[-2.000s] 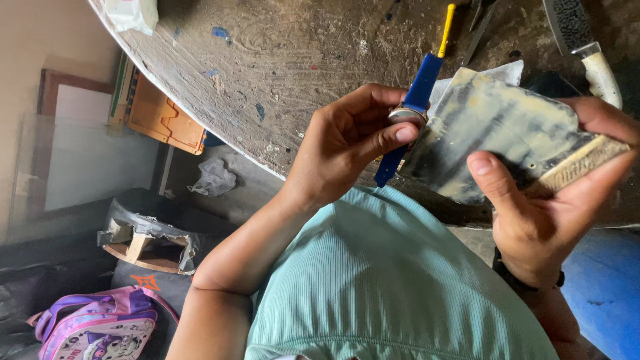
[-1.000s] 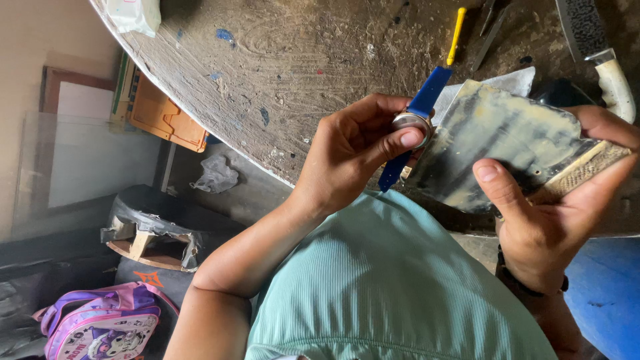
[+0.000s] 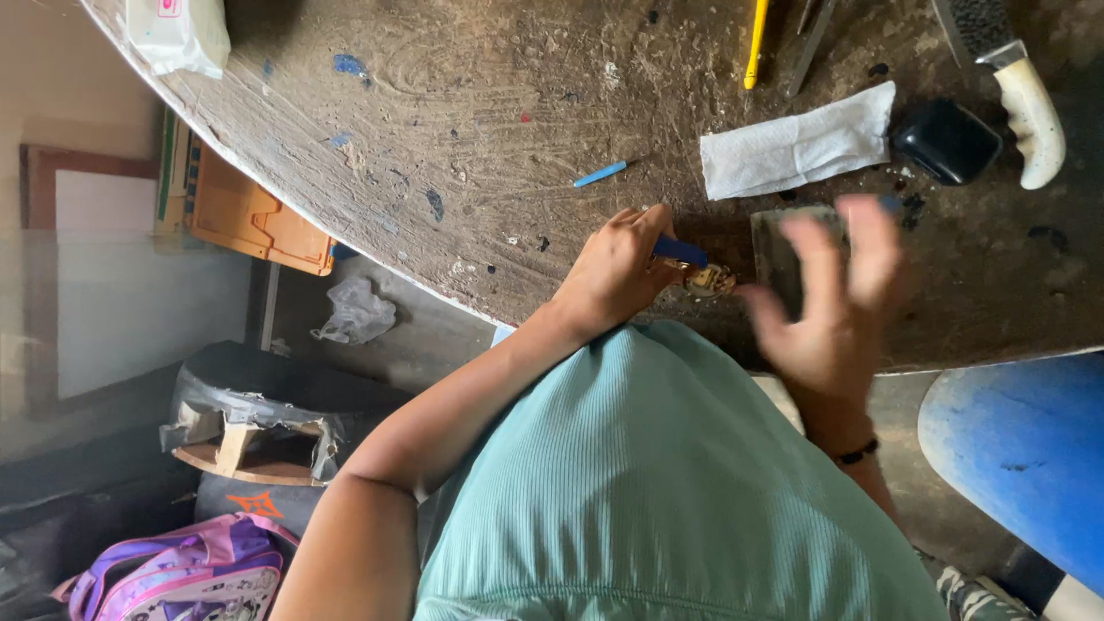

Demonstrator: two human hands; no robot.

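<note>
My left hand point(image 3: 617, 272) grips a wristwatch by its blue strap point(image 3: 680, 252), close to the near edge of the table. The watch's round case point(image 3: 711, 280) shows gold-coloured inner parts. My right hand point(image 3: 824, 302), blurred, is just right of the watch with its fingers spread; its thumb tip is near the case, and whether it touches is unclear. Partly under those fingers lies a dark flat plate point(image 3: 768, 233). Beyond the hands are a small light-blue tool with a thin tip point(image 3: 601, 173) and a folded white paper towel point(image 3: 798, 142).
On the worn table point(image 3: 483, 112) lie a yellow tool point(image 3: 756, 43), metal tweezers point(image 3: 812, 45), a black rounded case point(image 3: 949, 142) and a knife with a pale handle point(image 3: 1031, 121). A white soft pack point(image 3: 178, 34) is at far left. A blue surface point(image 3: 1018, 457) stands at lower right.
My right hand has let go of the smeared flat plate it held before. The watch has turned, and its gold-coloured inside now shows. The light-blue tool and more of the towel have come into sight.
</note>
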